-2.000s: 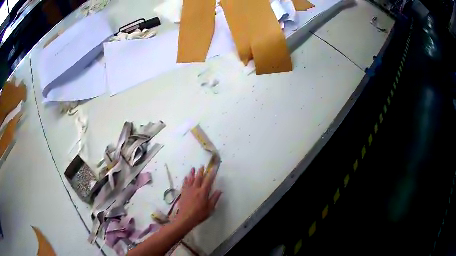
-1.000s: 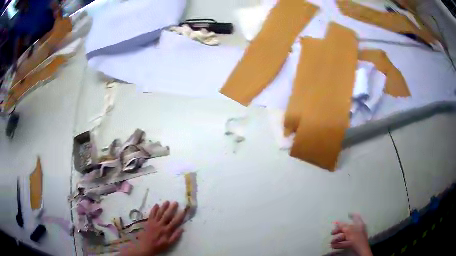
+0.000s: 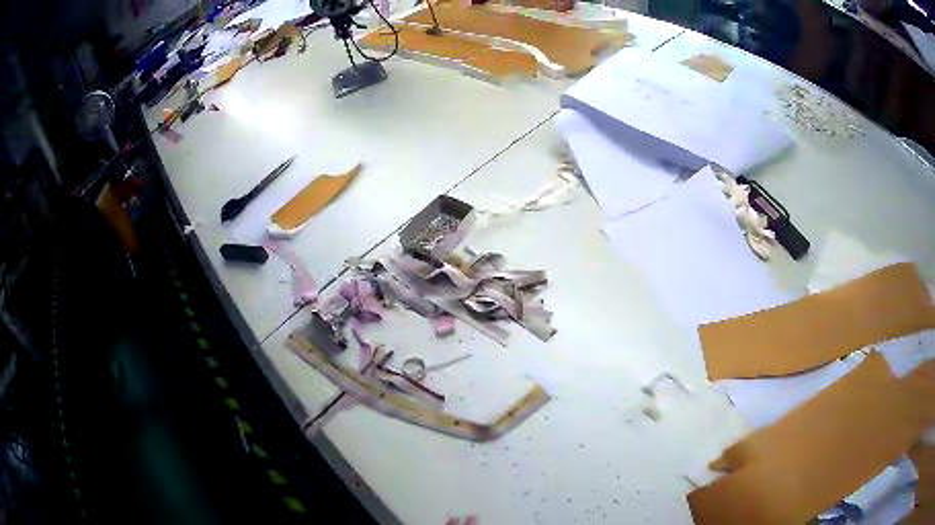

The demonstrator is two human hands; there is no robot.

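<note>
Only pinkish fingertips (image 3: pixel 461 521) show at the bottom edge; I cannot tell which hand they belong to or whether it holds anything. The rest of both hands is out of the picture. A long, narrow tan strip (image 3: pixel 410 410) lies curved near the table's front edge, its right end bent upward. Behind it is a tangled heap of grey ribbons (image 3: pixel 477 292) with mauve ribbons (image 3: pixel 359 303) at its left. A thin tool with a ring (image 3: pixel 413 368) lies between heap and strip. A small open box (image 3: pixel 438 228) of small bits touches the heap's back.
Black shears (image 3: pixel 256 190), a black block (image 3: pixel 244 252) and a tan pattern piece (image 3: pixel 316 198) lie at left. White paper sheets (image 3: pixel 677 246) and large orange-tan pieces (image 3: pixel 820 320) lie at right. A machine base (image 3: pixel 360 79) stands at the back. The table edge (image 3: pixel 231 292) borders the dark floor.
The view has swung left. The hand that lay flat by the tan strip has left it, and the other hand seen at right has gone out of view. The strip now lies uncovered.
</note>
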